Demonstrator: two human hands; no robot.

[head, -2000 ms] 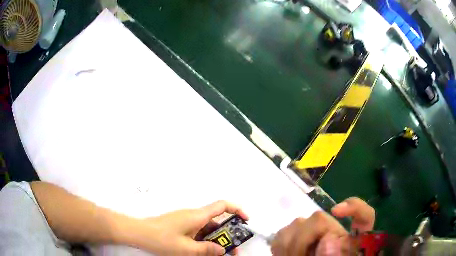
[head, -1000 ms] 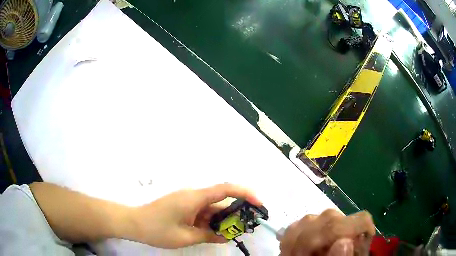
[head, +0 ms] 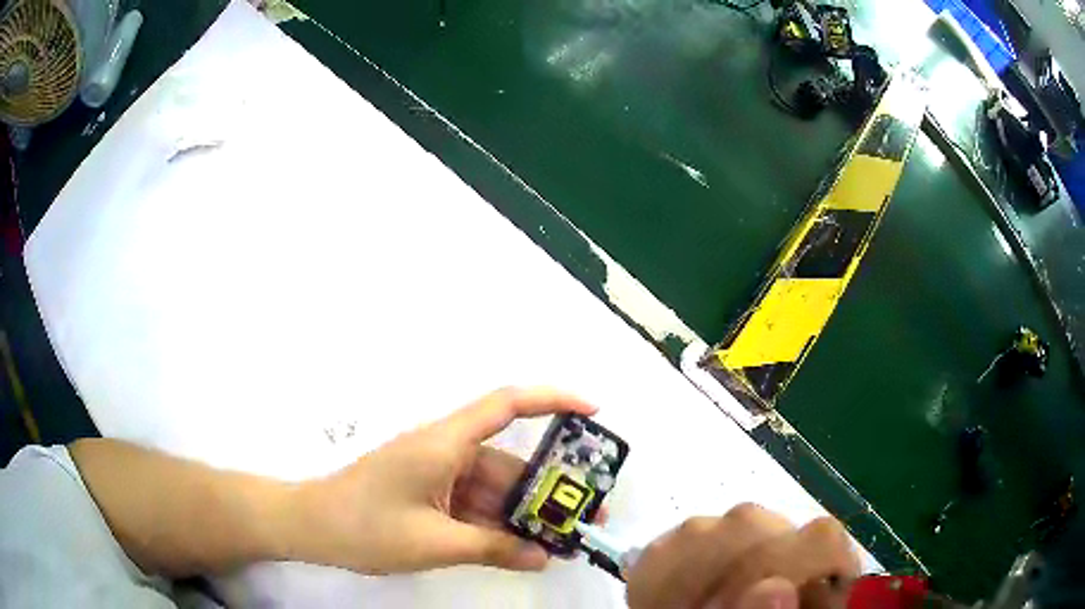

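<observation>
An open black power adapter (head: 589,450) shows its circuit board, with a yellow taped transformer (head: 564,500) at its lower end. My left hand (head: 440,494) holds it by its edges between thumb and fingers, above the white paper. A thin black cord (head: 604,554) leaves its lower end. My right hand (head: 744,559) is closed around the glue gun, whose red part (head: 886,591) shows beside the fingers. The pale glue nozzle (head: 601,541) points at the case's lower end by the transformer; whether it touches is unclear. Most of the gun is hidden or blurred.
White paper (head: 238,297) covers the bench. Beyond it is a green conveyor belt (head: 595,131), crossed by a yellow-and-black striped bar (head: 809,274). Several adapters (head: 815,36) lie on the belt. A fan (head: 36,60) stands at the upper left. A small white scrap (head: 194,148) lies on the paper.
The adapter has turned in my left hand, so its board now faces the camera, and sits higher than before. The nozzle has moved from the case's right side to its lower end.
</observation>
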